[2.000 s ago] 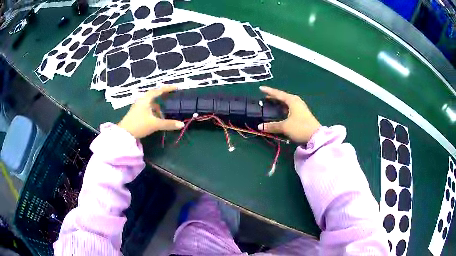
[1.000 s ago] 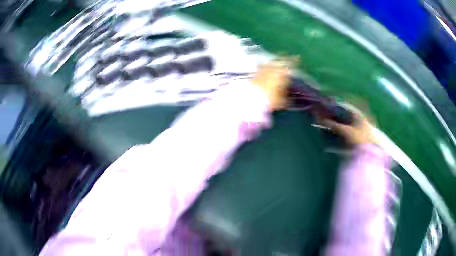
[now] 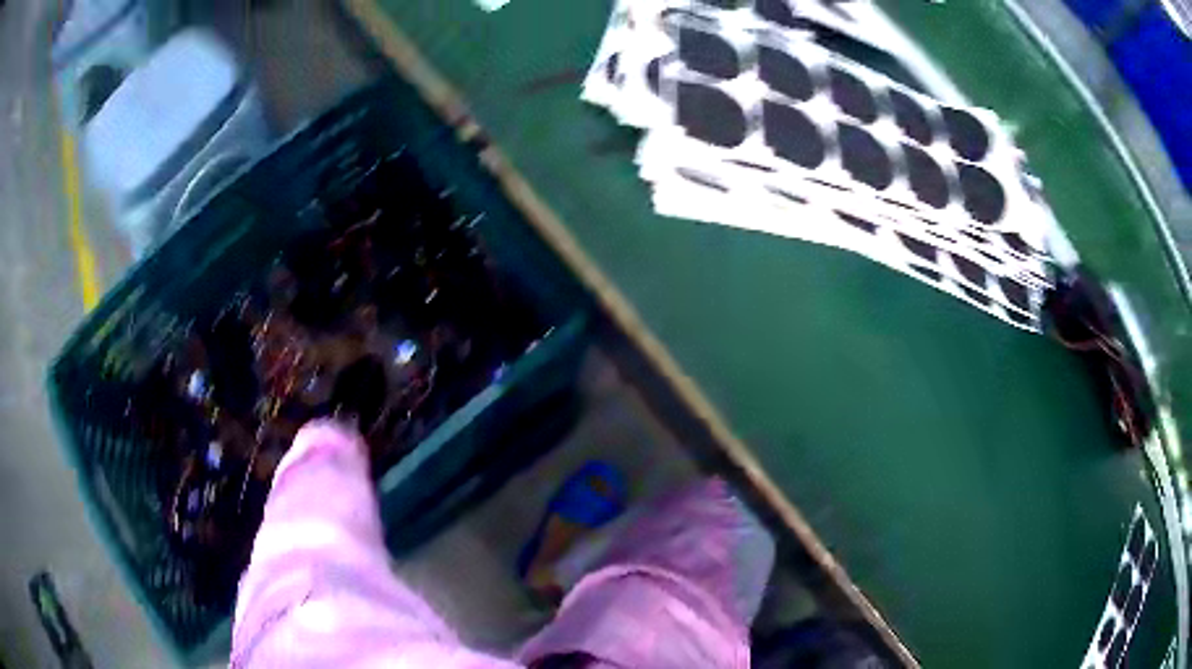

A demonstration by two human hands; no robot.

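Many black blower fans (image 3: 431, 261) with tangled red leads lie in a large dark green crate (image 3: 484, 425) beside the bench. My left arm, in a pink sleeve, reaches down into the crate. My left hand (image 3: 343, 359) is blurred and dark among the fans, beyond the cuff; whether it holds one cannot be told. My right hand is out of view. A row of black fans (image 3: 1105, 359) with reddish leads stands at the bench's right side, near the pale stripe, untouched.
Overlapping white liner sheets (image 3: 837, 144) with black shapes lie on the green bench (image 3: 784, 353). A narrow liner strip (image 3: 1127, 588) is at lower right. The bench edge runs diagonally between bench and crate. A grey-blue stool (image 3: 164, 111) stands upper left. A blue shoe shows below.
The view has swung left toward the crate. Both hands have left the fan row, which moved from the bench's near middle to the pale stripe. My left arm is now in the crate.
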